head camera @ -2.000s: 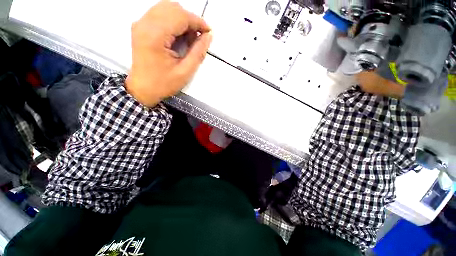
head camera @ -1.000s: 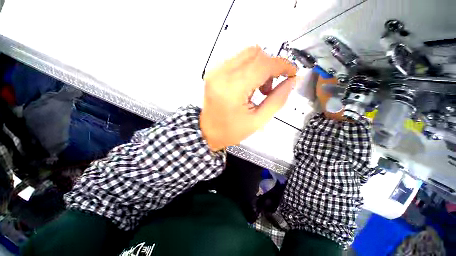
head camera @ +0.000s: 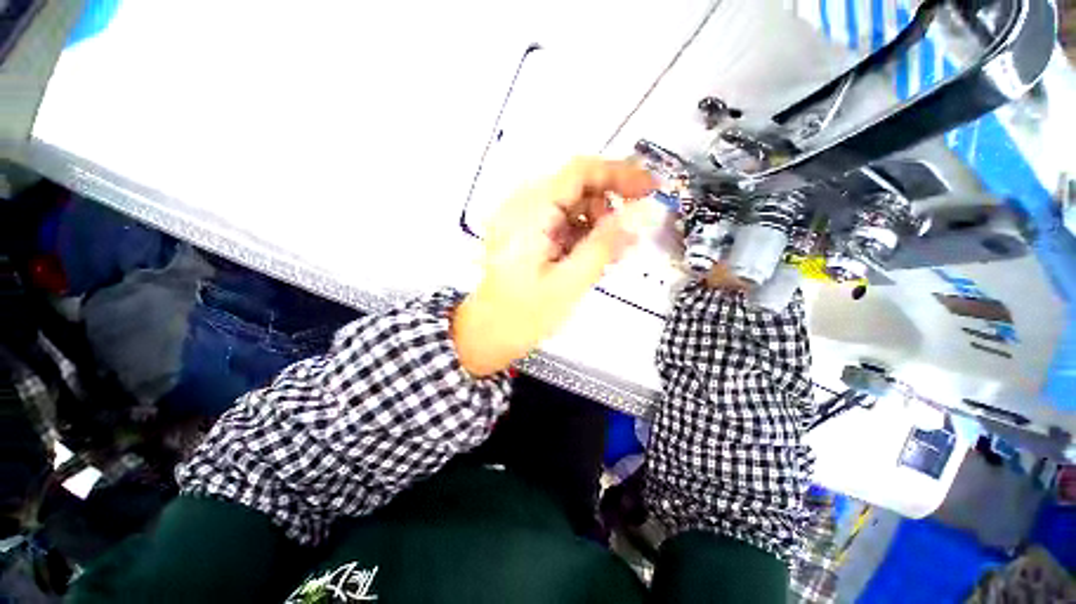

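My left hand (head camera: 537, 260) is bare and sits over the machine bed, just left of the needle area. Its thumb and forefinger tips are close together, and any thread between them is too fine to see. My right hand (head camera: 722, 278) is mostly hidden behind the grey cylinders (head camera: 761, 250); only a bit of skin shows above the checked cuff. The metal cluster (head camera: 708, 224) of the sewing machine stands between and above the hands. The needle and presser foot cannot be told apart. A small blue piece (head camera: 667, 201) shows beside my left fingertips.
A curved polished metal bracket (head camera: 909, 112) crosses the machine head, which has blue stripes. The white table (head camera: 295, 153) has a ruler edge at its front. Denim and dark clothes (head camera: 236, 342) lie below left. A white box-shaped unit (head camera: 897, 454) is at the right.
My left hand has moved right from over the bed to beside the needle area. The view has shifted, showing more of the machine head and bracket. My right hand stays behind the cylinders.
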